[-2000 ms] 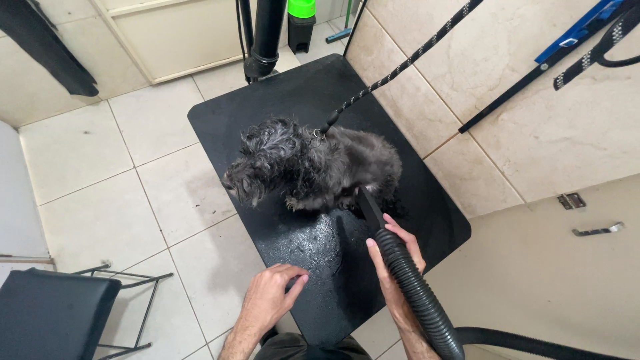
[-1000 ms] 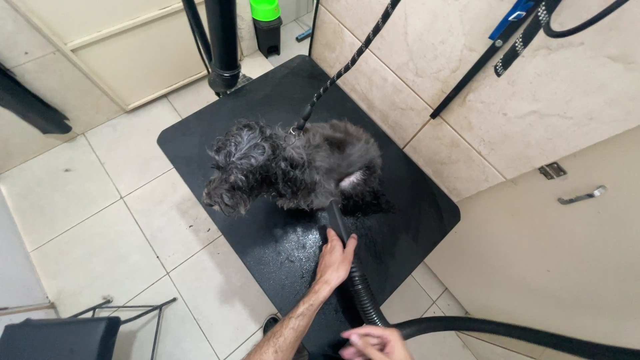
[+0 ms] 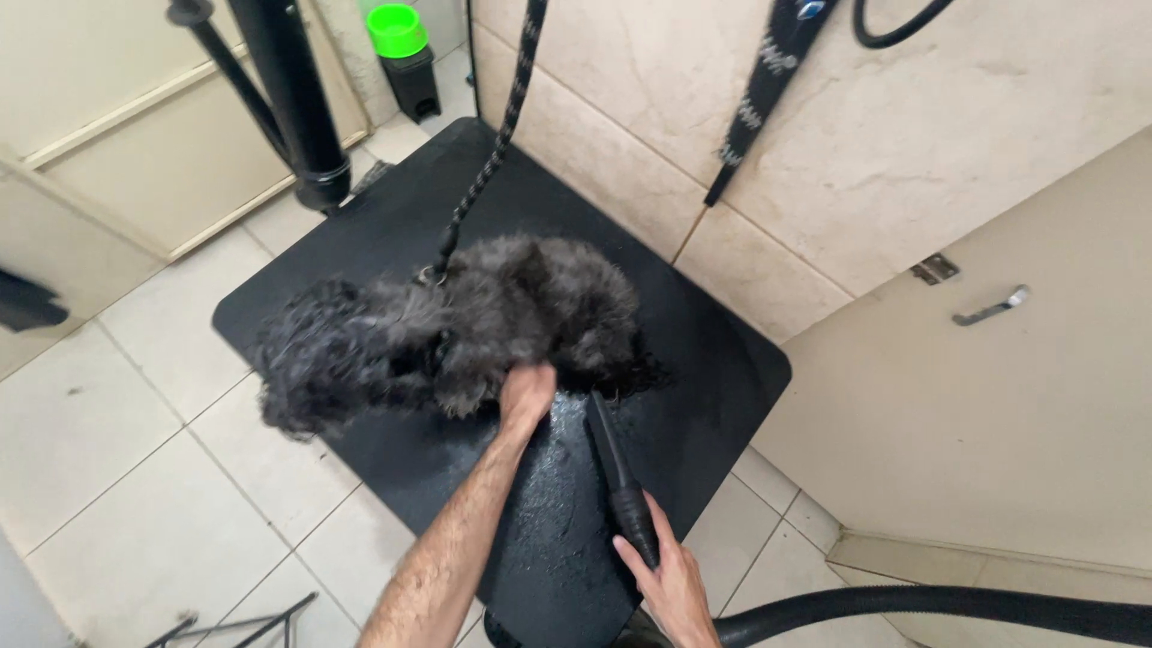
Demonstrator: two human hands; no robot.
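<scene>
A curly, dark grey dog point(image 3: 531, 297) is on a black grooming table point(image 3: 720, 369), its head toward the left. A black patterned leash point(image 3: 490, 162) runs up from its neck. My left hand point(image 3: 528, 393) is at the dog's underside by the front leg; its fingers are partly hidden by fur, so whether they grip is unclear. My right hand point(image 3: 664, 571) is closed around the black dryer nozzle point(image 3: 615, 450), whose flat tip lies close to the dog's hindquarters. The tabletop looks wet in front of the dog.
A black post point(image 3: 301, 99) rises at the table's far left edge. Beyond it stands a black container with a green top point(image 3: 398, 31). Tiled wall borders the right side, with a black strap point(image 3: 756, 99) hanging there. A black hose point(image 3: 900, 605) crosses the lower right; metal chair legs point(image 3: 261, 621) show lower left.
My left hand has gone from the nozzle to the dog's underside. My right hand, free of the nozzle a second ago, now holds it. The dog's head is lower.
</scene>
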